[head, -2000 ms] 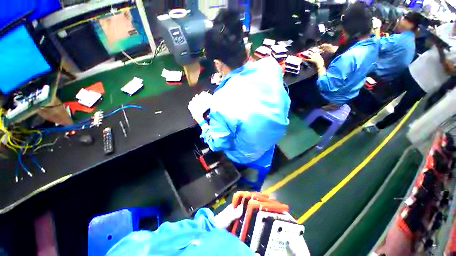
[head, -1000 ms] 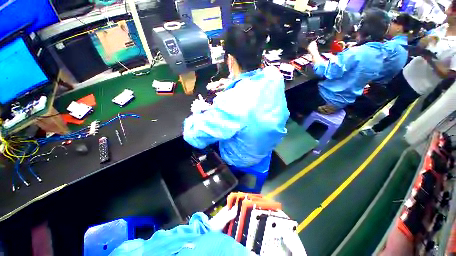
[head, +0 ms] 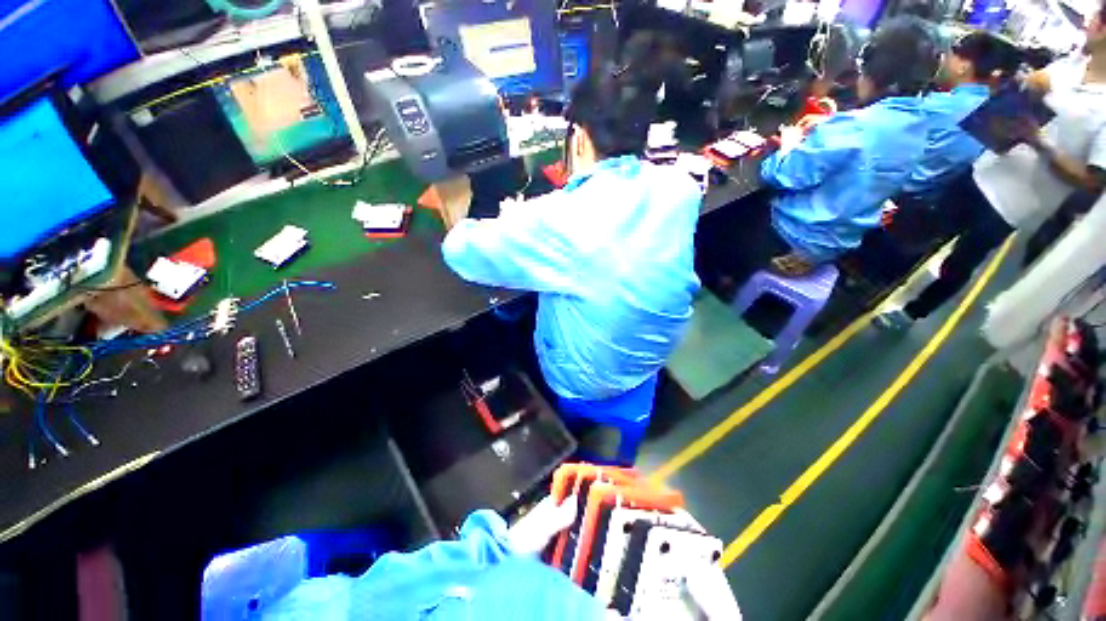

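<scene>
A stack of upright orange-red pieces (head: 594, 516), black slabs and white-faced units (head: 670, 568) is at the bottom centre, in front of me. My left hand (head: 542, 524), in a white glove, is closed against the stack's left side; its blue sleeve comes in from the bottom edge. My right hand (head: 713, 597), also pale-gloved, is at the stack's lower right, cut off by the bottom edge, its fingers against the front white-faced unit. The stack's underside is hidden.
A black-topped bench (head: 400, 285) holds a remote control (head: 248, 368), blue cables and units. A worker (head: 619, 267) sits there beside a black bin (head: 485, 455). A blue stool (head: 249, 577) is at lower left. A rack (head: 1013, 510) with pink lining and black adapters runs along the right.
The stack stays in my hands, almost in the same place. The view has shifted slightly. The seated worker's arm now reaches across the bench. The person at far right now holds up a dark flat object.
</scene>
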